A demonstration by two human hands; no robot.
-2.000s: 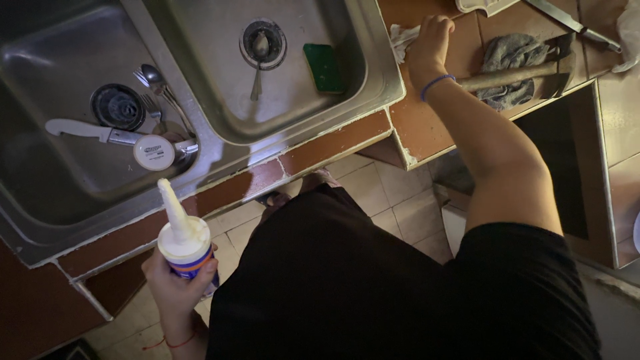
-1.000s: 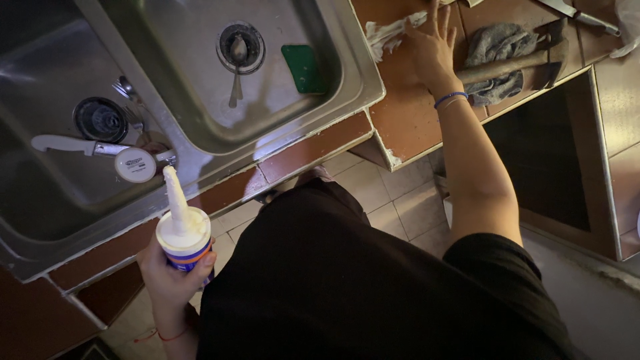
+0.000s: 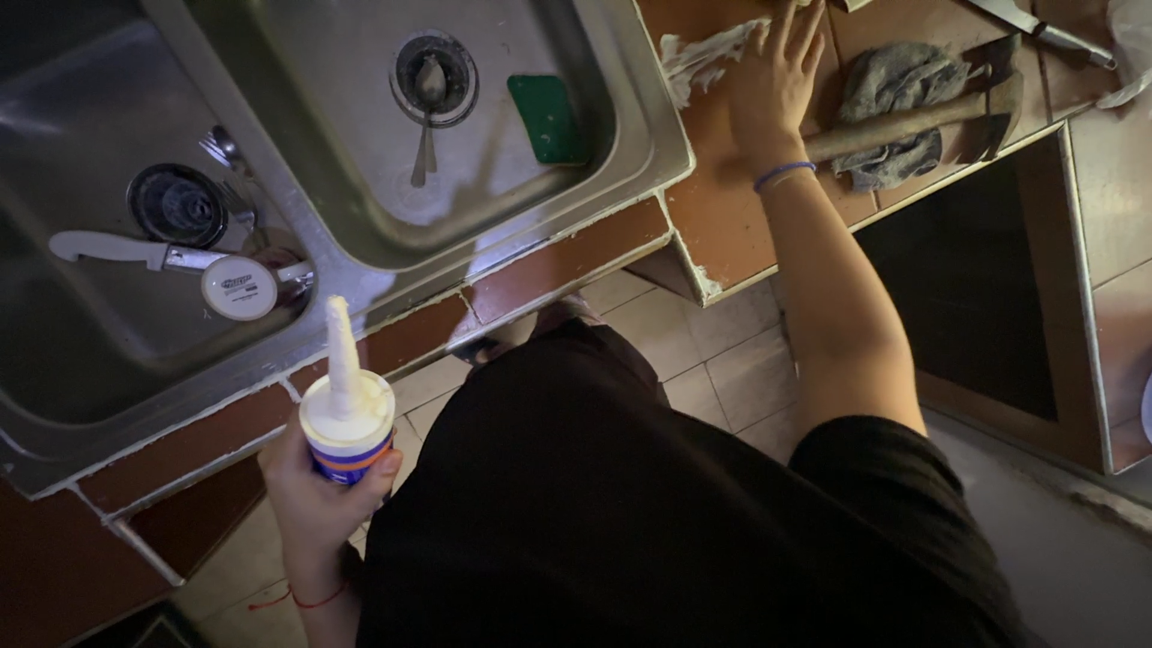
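Observation:
My left hand [image 3: 315, 495] grips a sealant cartridge [image 3: 349, 427] with a white, smeared nozzle pointing up, in front of the sink's edge. My right hand [image 3: 776, 85] lies with fingers spread over the brown tiled counter [image 3: 720, 211], beside a streaky white smear [image 3: 706, 58]. Whether a thing lies beneath the palm cannot be seen. Just right of that wrist, a hammer-like tool with a wooden handle [image 3: 900, 126] rests across a crumpled grey cloth [image 3: 886, 85]. White material also lines the rim of the steel double sink [image 3: 540, 241].
In the left basin are a white-handled knife [image 3: 112, 247], an overturned white mug [image 3: 239, 288] and forks [image 3: 238, 202]. The right basin holds a spoon [image 3: 430, 85] over the drain and a green scouring pad [image 3: 547, 119]. Another knife [image 3: 1035, 27] lies at the counter's far right.
My right hand has gone from bunched fingers on a white wad or smear to spread fingers on the counter. My left hand keeps its hold on the cartridge.

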